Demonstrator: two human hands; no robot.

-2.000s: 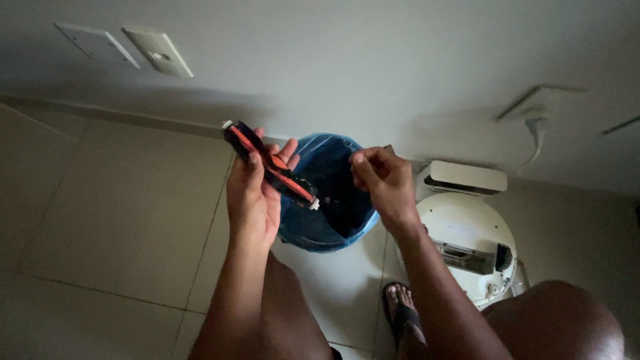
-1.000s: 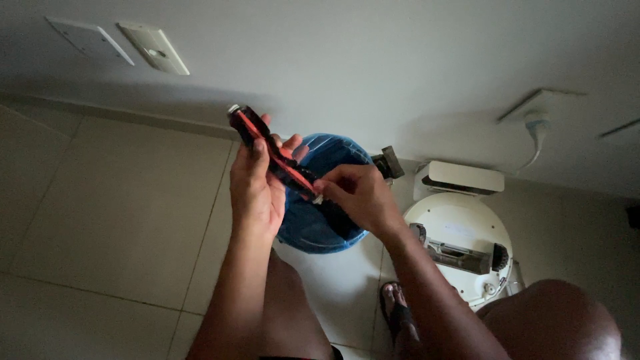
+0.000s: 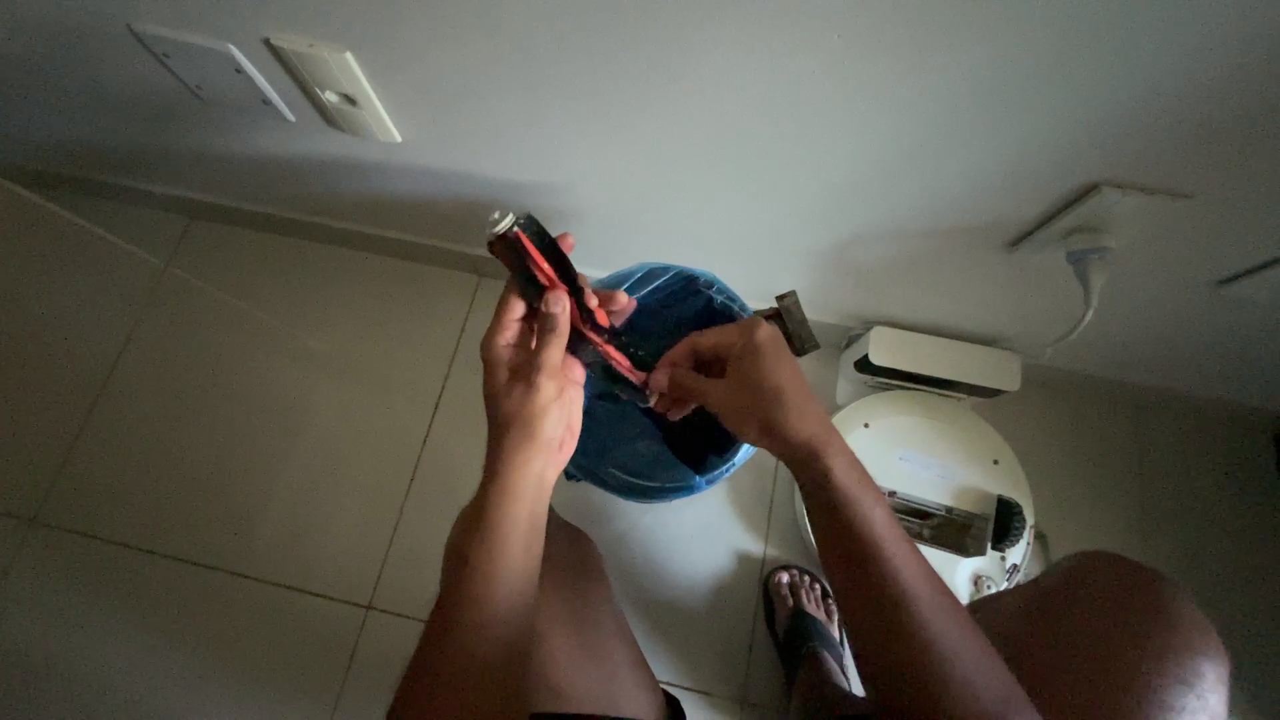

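Note:
My left hand (image 3: 535, 375) grips a black and red roller brush (image 3: 548, 265), tilted with its pale end cap at the upper left. The brush hangs over a bin lined with a blue plastic bag (image 3: 640, 480). At the brush's lower right end, the fingertips of my right hand (image 3: 735, 375) are pinched together against it; whether they hold hair or some other small bit cannot be made out. An upturned white robot vacuum (image 3: 930, 440) lies on the floor to the right, its brush slot and one black wheel showing.
A white dock (image 3: 935, 360) stands against the wall behind the robot vacuum. A plug with a white cable (image 3: 1090, 265) sits in a wall outlet. A dark brown part (image 3: 793, 322) shows beside the bin. My sandalled foot (image 3: 805, 620) is on the tiles below the bin.
My right hand was apart from the brush two seconds ago; it came to the brush's lower end and remains there. My left hand still holds the brush.

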